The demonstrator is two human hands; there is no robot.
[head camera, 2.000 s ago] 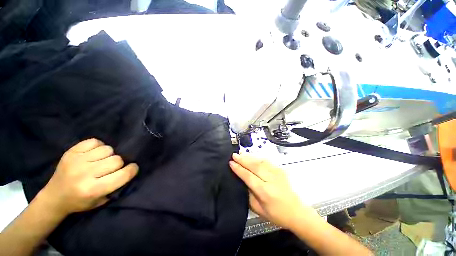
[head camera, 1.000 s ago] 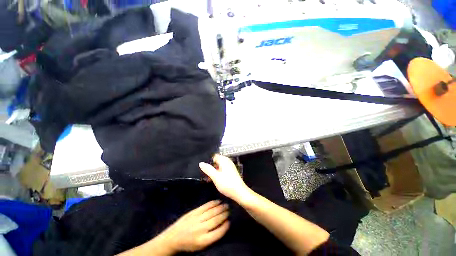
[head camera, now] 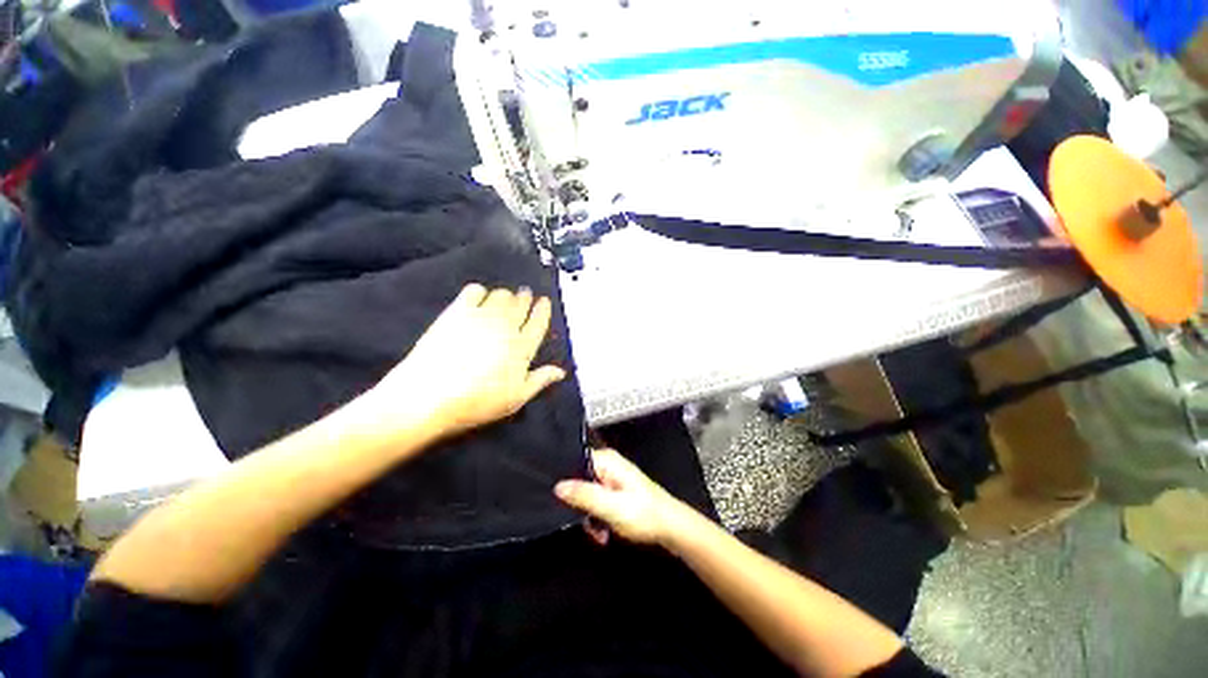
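A black garment piece (head camera: 318, 291) lies on the white table, left of and under the needle area, and hangs over the front edge. My left hand (head camera: 488, 355) lies flat on the cloth near its right edge, fingers a little apart. My right hand (head camera: 620, 501) pinches the cloth's right edge just below the table edge. The presser foot and needle area (head camera: 563, 239) stands at the cloth's upper right edge. A black binding tape (head camera: 821, 244) runs from the right to the foot. A pale thread line shows along the cloth's lower border.
The white sewing machine (head camera: 795, 113) stands behind the table (head camera: 742, 331). An orange reel disc (head camera: 1106, 219) is at the right end. An open cardboard box (head camera: 1047, 464) with black pieces stands on the speckled floor at the right. More black cloth hangs at the front.
The view has tilted back from the needle to the whole machine. My left hand moved from the lap up onto the cloth near the foot. My right hand still holds the edge, now lower.
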